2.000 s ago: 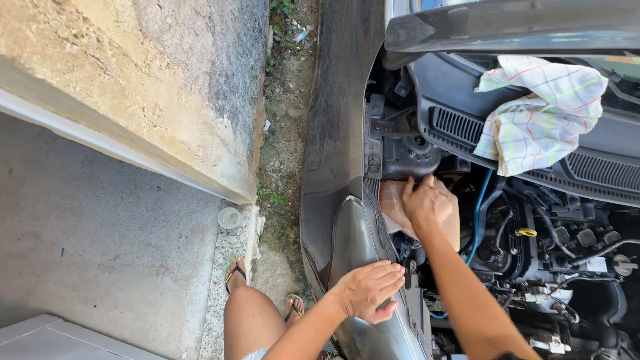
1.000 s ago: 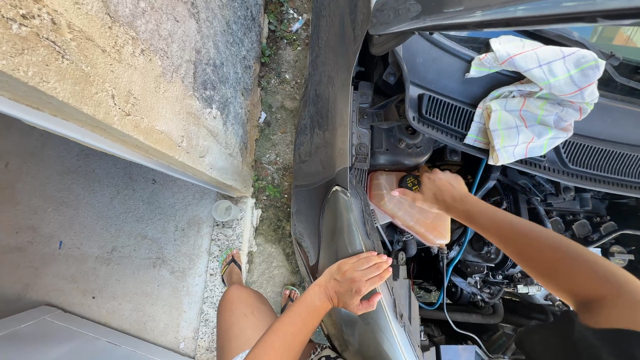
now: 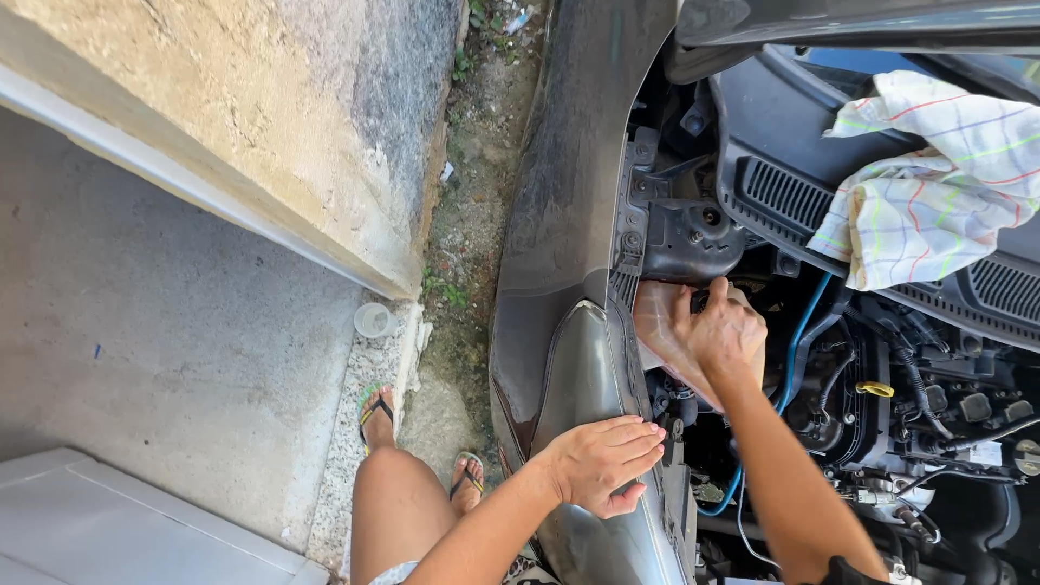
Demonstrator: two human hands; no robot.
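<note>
My right hand (image 3: 723, 329) is over the top of a translucent, pinkish coolant reservoir (image 3: 662, 317), its fingers around a black cap (image 3: 699, 301) that is mostly hidden by them. The reservoir sits in the engine bay beside the strut tower cover. Lower and to the left, my left hand (image 3: 608, 465) lies palm down on the car's headlight (image 3: 589, 382), the thumb spread from the fingers, holding nothing.
A checked cloth (image 3: 918, 211) lies on the cowl grille. A blue hose (image 3: 800, 337) runs past the reservoir, near a yellow dipstick handle (image 3: 875, 389). The raised hood (image 3: 772, 24) crosses the top. A clear plastic cup (image 3: 375, 320) stands on the ledge by the wall.
My right hand's fingers have shifted about the reservoir cap; the cap showed more plainly one second ago and is now mostly covered. My left hand has stayed on the headlight.
</note>
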